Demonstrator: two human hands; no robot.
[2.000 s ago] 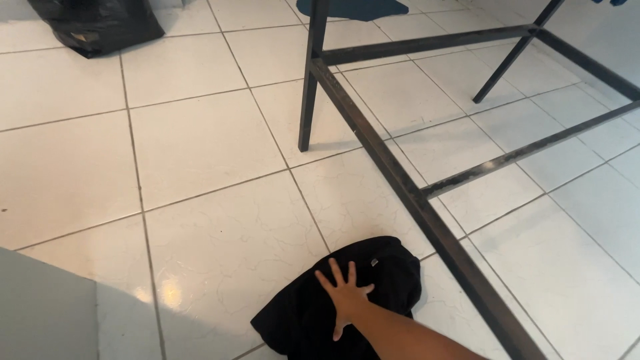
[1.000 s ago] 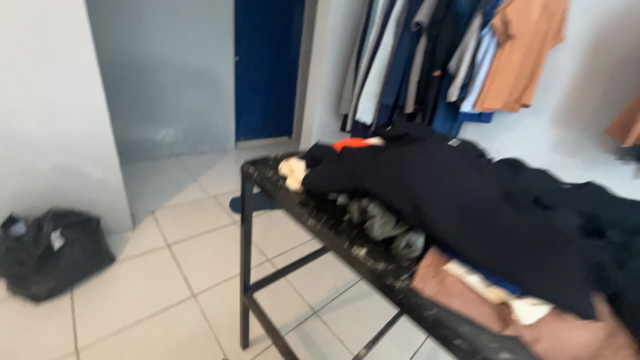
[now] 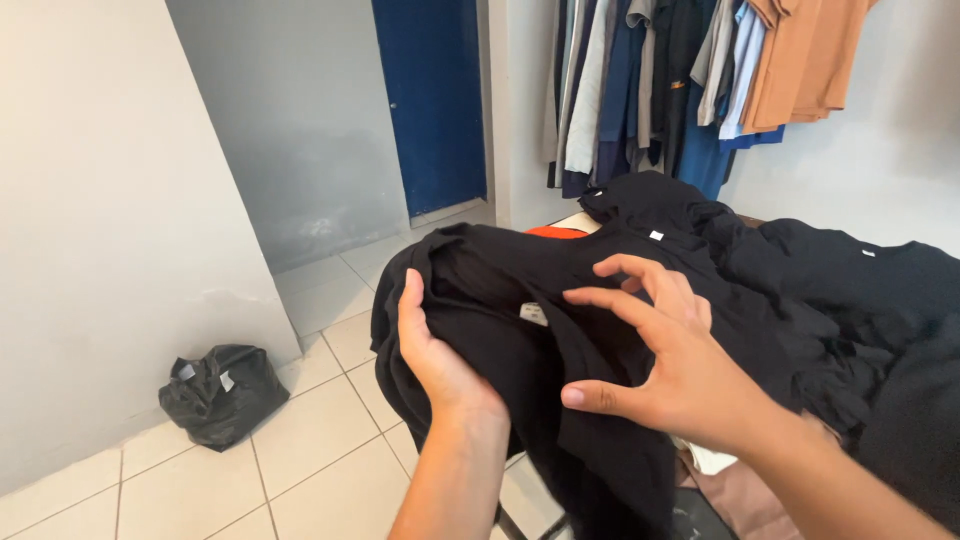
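A black garment (image 3: 487,322) with a pale neck label hangs over my left hand (image 3: 442,360), whose palm faces up with the thumb showing at the neck opening and the fingers hidden in the cloth. Just right of the label is my right hand (image 3: 652,345), its thumb and fingers spread apart and nothing pinched between them. Behind and to the right, several black garments (image 3: 862,300) with small white labels lie heaped. Part of an orange cloth (image 3: 556,232) shows behind the held garment, and dusty-pink fabric (image 3: 739,491) lies beneath my right forearm.
Shirts and other clothes (image 3: 630,82) hang along the back wall at the right. A filled black plastic bag (image 3: 223,397) sits on the tiled floor (image 3: 322,427) by a pale wall (image 3: 135,247). Farther back is a blue door (image 3: 431,105). A dark table frame (image 3: 514,521) shows at the bottom.
The view has risen from the floor to the heap and the hanging clothes. A black garment lay on the floor under one hand; now both hands are up, with a black garment on the left one.
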